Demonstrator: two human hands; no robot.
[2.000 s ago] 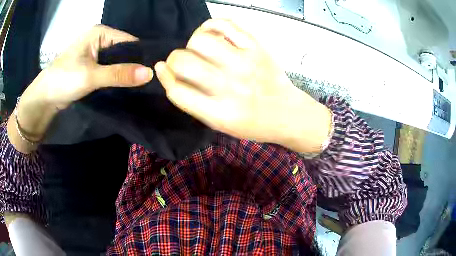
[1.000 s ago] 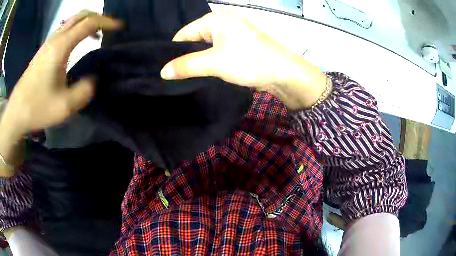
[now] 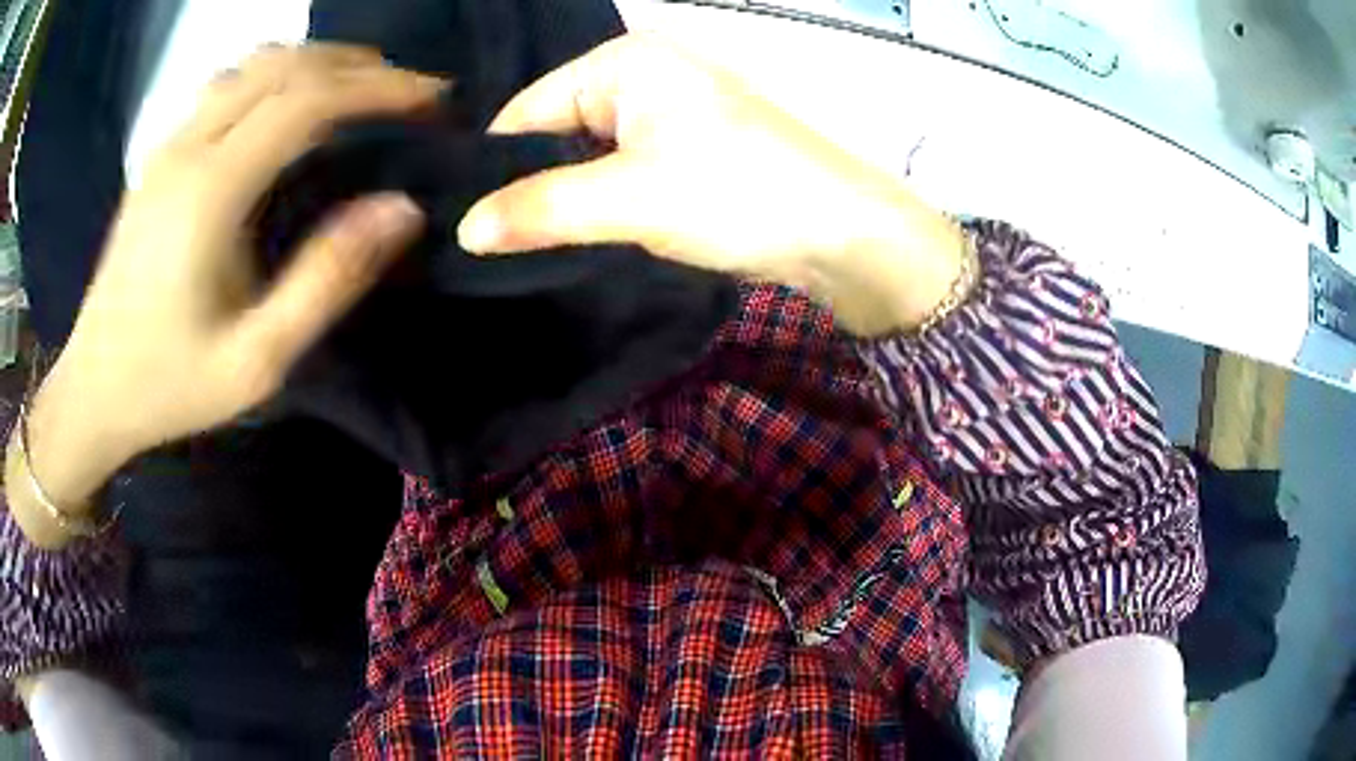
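Note:
A black garment (image 3: 521, 357) hangs over my lap, with its folded edge raised between my hands. More of its black cloth reaches up to the top of the view. My right hand (image 3: 669, 179) grips the folded edge between thumb and fingers. My left hand (image 3: 223, 253) is slightly blurred, at the left part of the same edge, with thumb in front and fingers behind the cloth. Whether its fingertips close on the cloth is hard to tell.
The white machine bed (image 3: 1041, 193) runs from the top middle to the right. A small control panel (image 3: 1328, 312) is at its right end. A dark heap (image 3: 1242, 572) lies at the right by a wooden piece (image 3: 1246, 409). Black cloth (image 3: 238, 595) also lies at lower left.
Two seconds ago my hands were close together on the cloth. My left hand then moved away left and has come back to the edge. My right hand now shows its thumb on the fold.

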